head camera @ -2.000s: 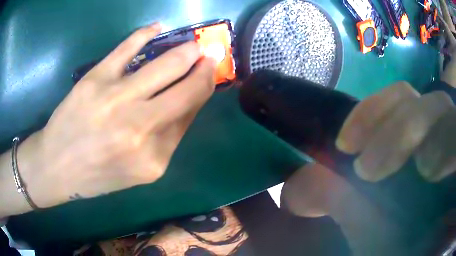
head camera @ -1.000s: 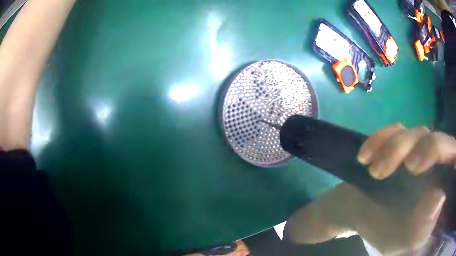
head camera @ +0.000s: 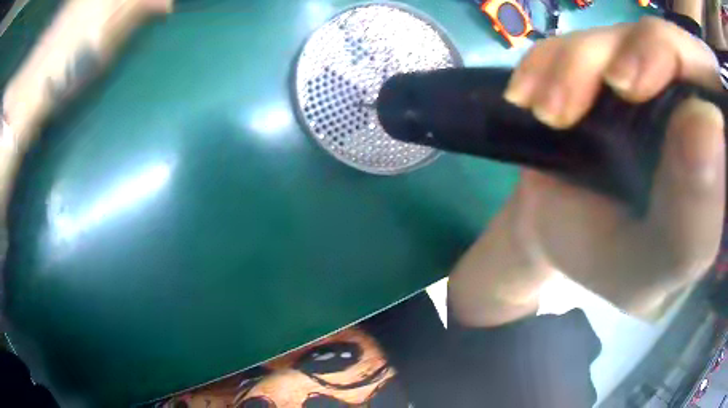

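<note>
My right hand [head camera: 615, 88] is closed around a thick black electric screwdriver [head camera: 479, 111]. Its narrow end is over the round grey screw tray [head camera: 335, 147], with the thin bit faintly visible above the holes. Silvery dots fill the tray's top and right side; dark empty holes show on its left. My left forearm reaches up the left side. My left hand [head camera: 132, 16] is blurred and cut off by the top edge, so its fingers and anything in them are hidden.
An orange end piece with a dark round centre [head camera: 508, 19] lies beyond the tray at the upper right, beside a partly cut-off black unit. More orange bits show at the top edge. The green work surface [head camera: 239, 263] has a curved near edge, with printed clothing below it.
The left hand left the black-and-orange unit, which is out of view now. The screwdriver moved from beside that unit to over the tray. Since one second ago, the view has shifted and the tray appears higher.
</note>
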